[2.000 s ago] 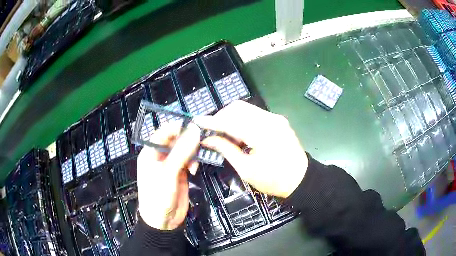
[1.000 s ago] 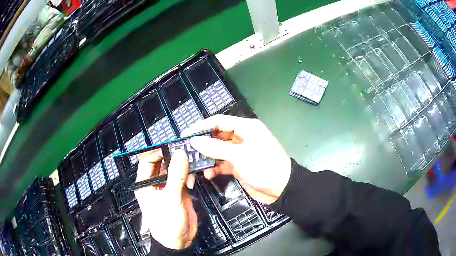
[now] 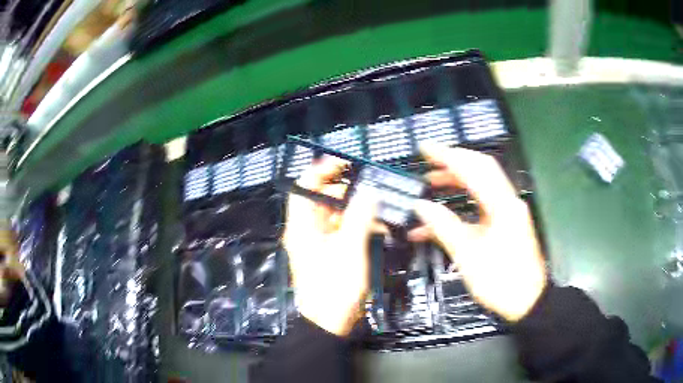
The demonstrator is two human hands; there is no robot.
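Observation:
A slim dark front housing (image 3: 389,175) with a teal-blue edge and a pale key grid at its right end is held over the black blister tray (image 3: 329,86). My left hand (image 3: 335,239) grips the housing, thumb near the keypad. My right hand (image 3: 483,224) is at the housing's right end, thumb and fingers apart around it; blur hides whether they touch it. Housings with keypads fitted (image 3: 388,140) lie side by side in the tray's far row. The near-row pockets show glossy and partly hidden behind my hands.
A keypad stack (image 3: 601,158) lies on the green bench mat right of the tray. A clear blister tray (image 3: 666,127) shows blurred at the right edge. Other black trays (image 3: 108,277) lie at left. A metal upright (image 3: 570,34) stands behind. Part of a person shows at the lower left.
The view has turned left, so tray and keypad stack appear further right. The housing is tilted down to the right, its keypad now visible. My right fingers have spread apart.

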